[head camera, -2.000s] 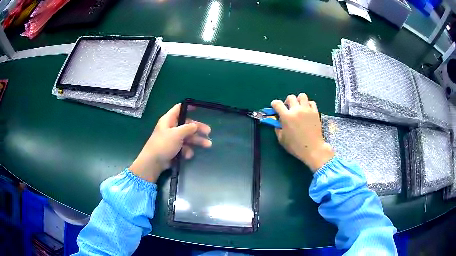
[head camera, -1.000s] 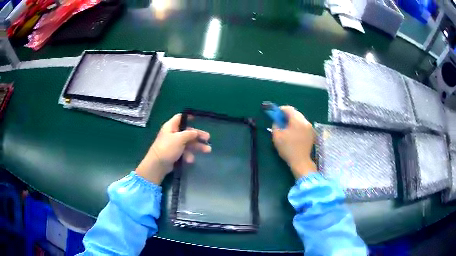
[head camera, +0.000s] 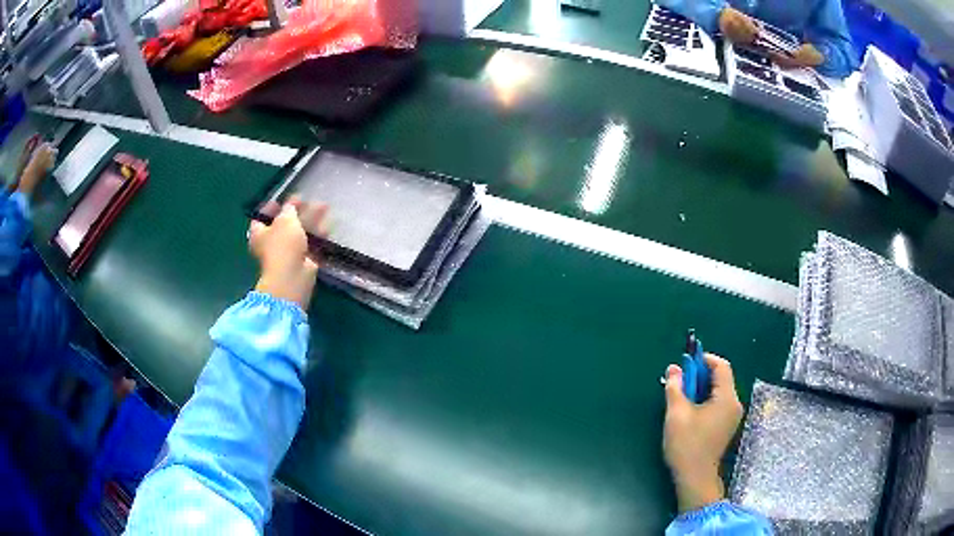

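Observation:
My left hand [head camera: 280,251] grips the left edge of a clear touch panel with a black border [head camera: 382,204], its blurred fingertips partly showing through the glass. The panel lies on or just above the pile of silvery bubble bags [head camera: 403,304]; I cannot tell whether it rests fully. My right hand [head camera: 699,424] is shut around blue-handled cutters [head camera: 694,372], dark tip pointing up, away from any panel, over the green bench near the right stacks.
Silvery bagged panels [head camera: 879,319] stand at right, with another bubble-bag stack [head camera: 816,461] nearer. A white strip [head camera: 638,251] crosses the bench. A red plastic bag [head camera: 303,52] lies on a dark flat shape. Red-edged panels [head camera: 99,215] lie left. Another worker's hands [head camera: 769,40] show at top right.
My left hand has carried the panel from the bench centre to the left pile. My right hand still holds the cutters, now upright near the right stacks. The view has swung left.

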